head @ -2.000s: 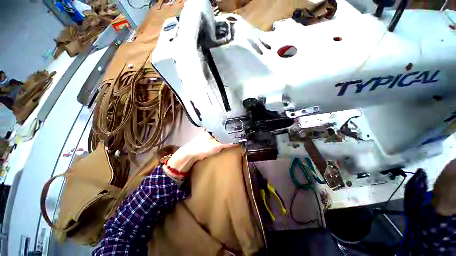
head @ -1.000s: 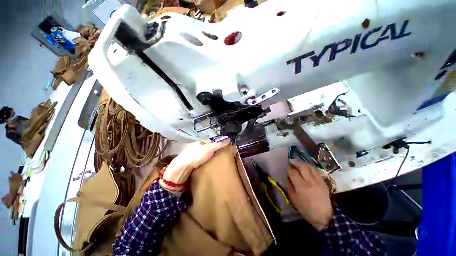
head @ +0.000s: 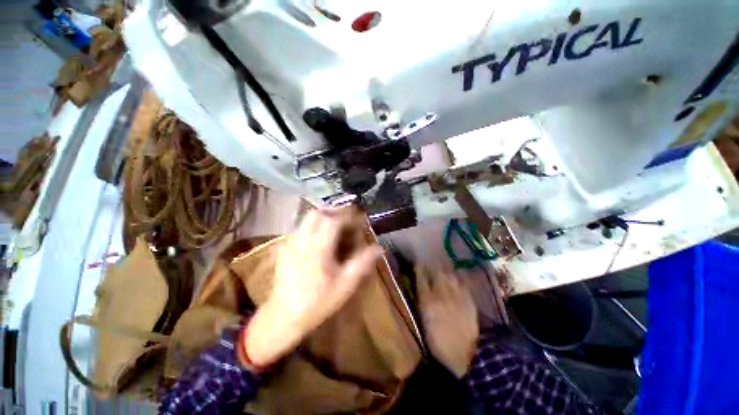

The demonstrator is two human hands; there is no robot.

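The tan bag body [head: 348, 348] lies in front of me, its upper corner at the presser foot [head: 381, 198]. Its pale raw edge [head: 401, 296] runs down the right side. My left hand [head: 304, 280] is blurred over the upper part of the bag, fingers bent near that corner; its grip is unclear. My right hand [head: 447, 312] is blurred just right of the raw edge, low over the table, its fingertips unclear. The pliers are mostly hidden around this hand. The teal-handled scissors [head: 468, 243] lie on the table beyond my right hand.
The white sewing machine head [head: 519, 73] spans the top. A rusty strip with a metal plate [head: 502, 237] lies right of the needle. A strap bundle [head: 174, 190] and a small tan bag [head: 130, 312] are at left. Blue fabric [head: 689, 332] shows at lower right.
My left hand has shifted from the bag's corner at the foot down over the bag. My right hand came in from the right, reached near the scissors, then moved left beside the raw edge.
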